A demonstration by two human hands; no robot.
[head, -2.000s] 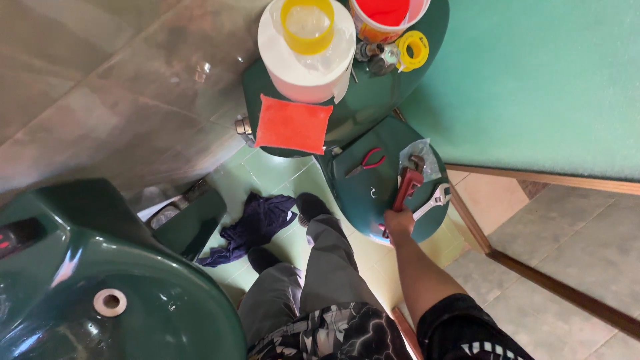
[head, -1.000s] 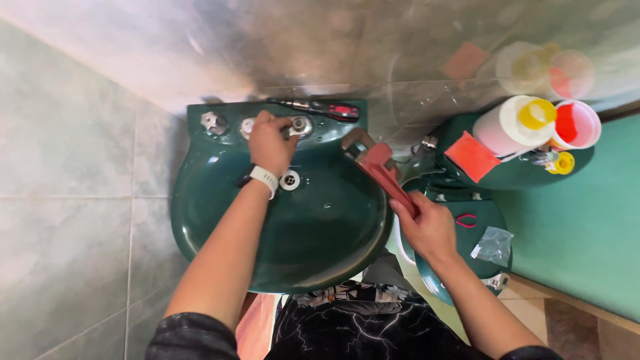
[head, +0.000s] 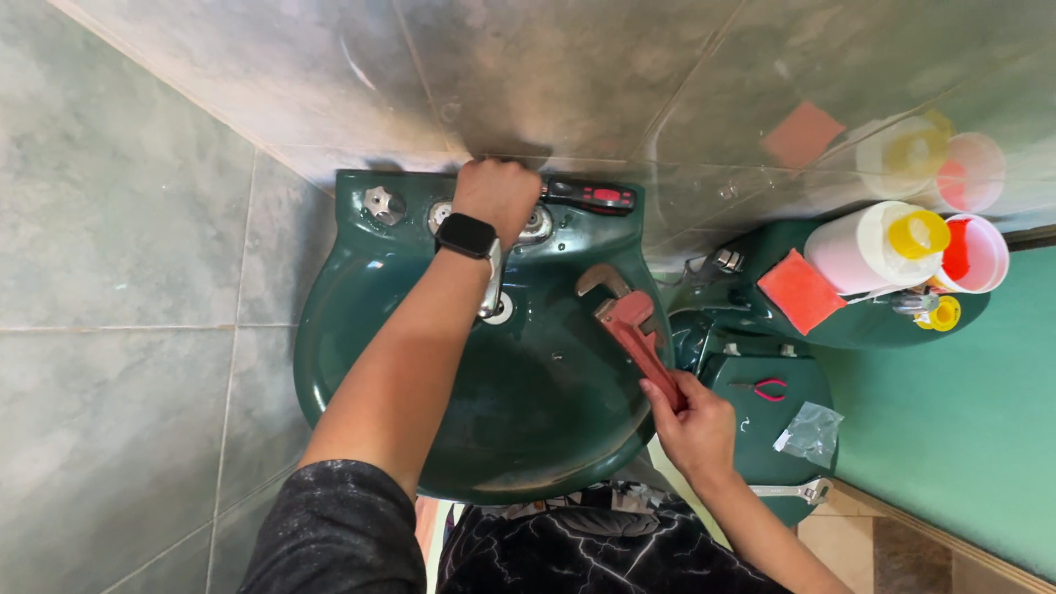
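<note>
My left hand (head: 497,196), below which a smartwatch sits on the wrist, lies over the middle of the chrome faucet (head: 492,289) at the back of the green washbasin (head: 528,396); its fingers are mostly hidden against the wall side. My right hand (head: 697,425) grips the red handle of a pipe wrench (head: 635,330), whose jaws point up and left over the basin's right side and touch nothing. A screwdriver (head: 590,196) with a black and red handle lies on the back ledge, right of my left hand. A knob handle (head: 384,205) is at the ledge's left.
On the toilet tank (head: 858,330) at the right stand a white bottle (head: 854,247), a tub (head: 982,256), a yellow tape roll (head: 943,313) and an orange cloth (head: 800,291). The toilet lid (head: 742,445) holds small pliers (head: 769,389), a plastic bag (head: 811,433) and an adjustable wrench (head: 804,492).
The view has swung to the basin. The pipe wrench, over the toilet lid two seconds ago, is now above the basin in my right hand. My left hand has come to the faucet.
</note>
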